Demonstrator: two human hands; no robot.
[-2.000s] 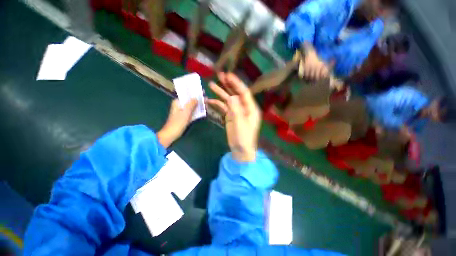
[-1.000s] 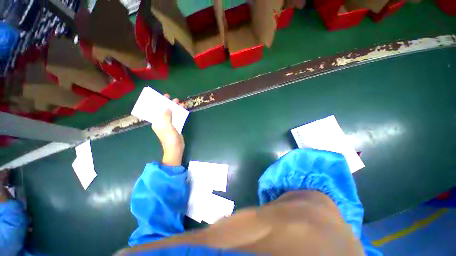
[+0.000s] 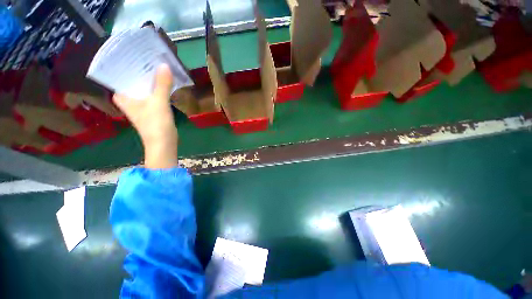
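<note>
My left hand [image 3: 150,114] is reached out over the conveyor at the upper left. It holds a fan of white leaflets [image 3: 131,58] with faint grey print, thumb on top. The fan is in front of the row of open red cartons and hides part of them. The nearest red carton [image 3: 249,124] stands just right of it, brown flaps upright. My right hand is not in view; blue smock cloth fills the bottom edge.
Leaflet piles [image 3: 398,236] lie on the green worktop at right, bottom centre [image 3: 248,260] and far left [image 3: 74,219]. A chipped edge rail [image 3: 291,153] runs between worktop and belt [image 3: 315,125]. A grey post [image 3: 38,169] crosses at left. Dark trays show at upper left.
My left hand has moved up and left from the rail to over the belt, its leaflets now fanned. The bare forearm and right sleeve seen low in the picture are gone from view.
</note>
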